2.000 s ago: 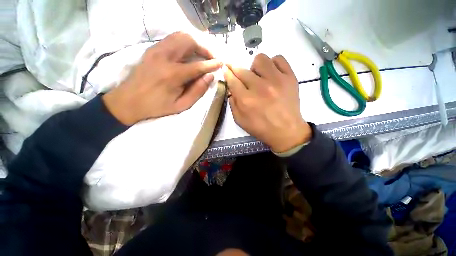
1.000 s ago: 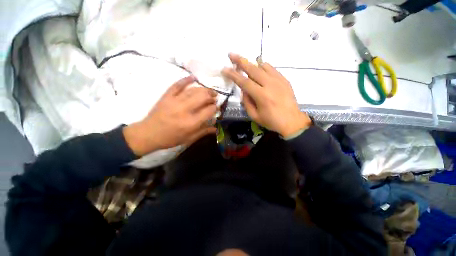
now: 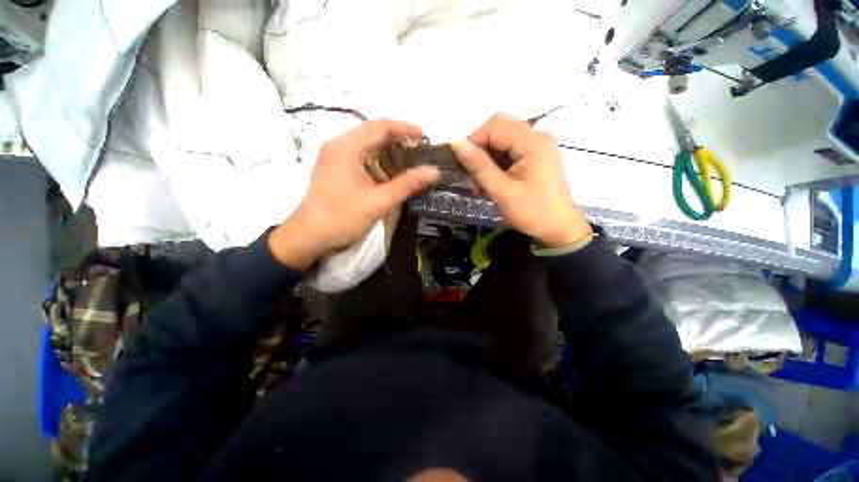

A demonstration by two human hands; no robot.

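My left hand (image 3: 363, 184) and my right hand (image 3: 523, 179) hold a small dark brown fabric edge (image 3: 435, 162) between them, thumbs on top, above the table's front edge. The brown piece looks like a folded garment end; its pattern is too blurred to tell. The white padded lining (image 3: 226, 104) spreads over the table at left and behind my hands, with dark seam lines. A white end of it hangs below my left hand. My fingers hide part of the fabric edge.
Scissors with green and yellow handles (image 3: 699, 179) lie at right. The white and blue sewing machine (image 3: 744, 47) stands at back right. A ruler strip (image 3: 659, 235) runs along the table's front edge. Plaid fabric (image 3: 99, 315) lies at lower left, a silvery-white padded piece (image 3: 730, 301) at lower right.
My hands have moved from the white lining by the needle to the table's front edge and now hold the brown edge. The lining has shifted, and the view has swung away from the needle.
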